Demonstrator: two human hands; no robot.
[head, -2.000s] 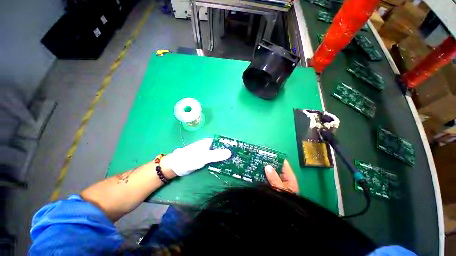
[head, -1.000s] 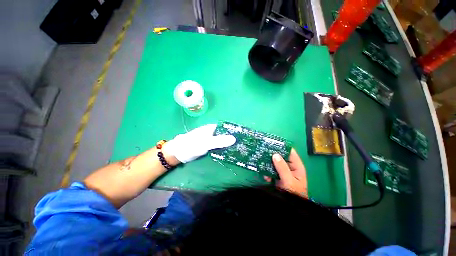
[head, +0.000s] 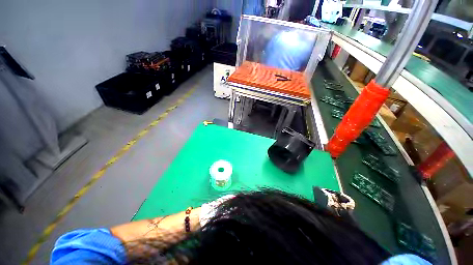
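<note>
The white-green solder wire spool (head: 221,175) stands upright on the green-matted table (head: 194,155). My left hand (head: 210,212), in a white glove, is at the table's near side, below the spool. Dark hair hides its fingers, so I cannot tell what it holds. My right hand is not in view, and no circuit board shows at my hands. The top of the iron stand (head: 334,199), with its whitish holder, shows at the table's right edge, partly behind the hair.
A black fume extractor nozzle (head: 290,151) lies at the table's back right. The dark green conveyor (head: 358,160) on the right carries several boards, beside a red-wrapped post (head: 359,119). An orange perforated tray (head: 269,80) is beyond the table. A person in blue shows behind its clear shield. Black bins (head: 129,90) stand left.
The view has tilted up, so the table sits lower and the room beyond shows. The board and my right hand, visible before, are out of sight. Hair now covers my left fingers.
</note>
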